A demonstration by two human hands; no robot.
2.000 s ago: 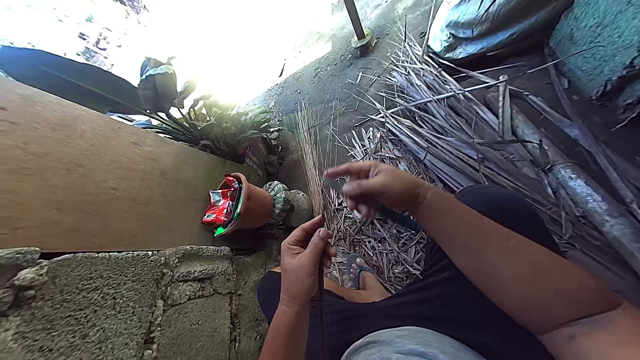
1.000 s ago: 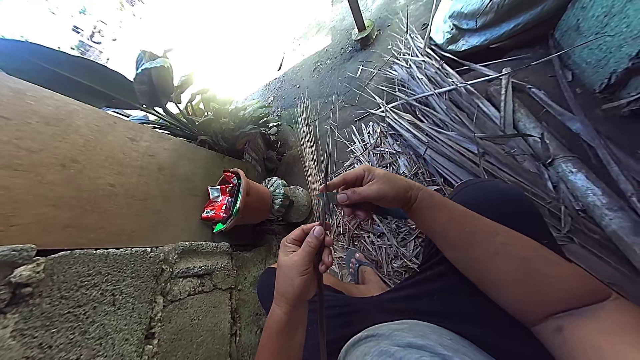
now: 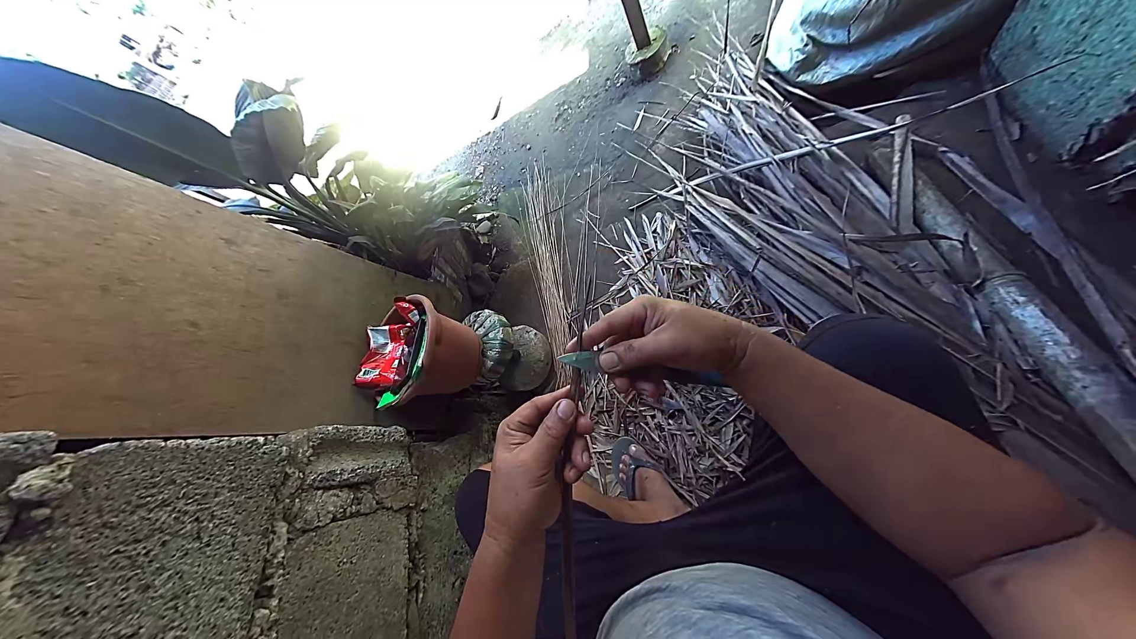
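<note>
Between the thumb and fingers of my left hand [image 3: 540,457] is a long, thin, dark strip of dried palm leaf or stalk [image 3: 568,550], which runs from my lap up past both hands. My right hand [image 3: 652,342] is closed around a small knife [image 3: 581,360], its short pointed blade turned left and lying against the strip just above my left hand. Part of the knife's handle is hidden by my fingers. Just beyond my hands a bundle of thin sticks [image 3: 550,257] stands with its tips spread.
Dried leaf scraps [image 3: 701,435] cover the ground by my sandalled foot [image 3: 635,470]. At right lie long dried fronds [image 3: 763,195] and a pole [image 3: 1056,346]. A clay pot [image 3: 451,351] with red wrappers stands left, near a plywood panel [image 3: 177,311] and a concrete block wall [image 3: 160,532].
My right hand was raised with the index finger extended two seconds ago; it has since come down to the strip, with the knife blade against it. My left hand still grips the strip.
</note>
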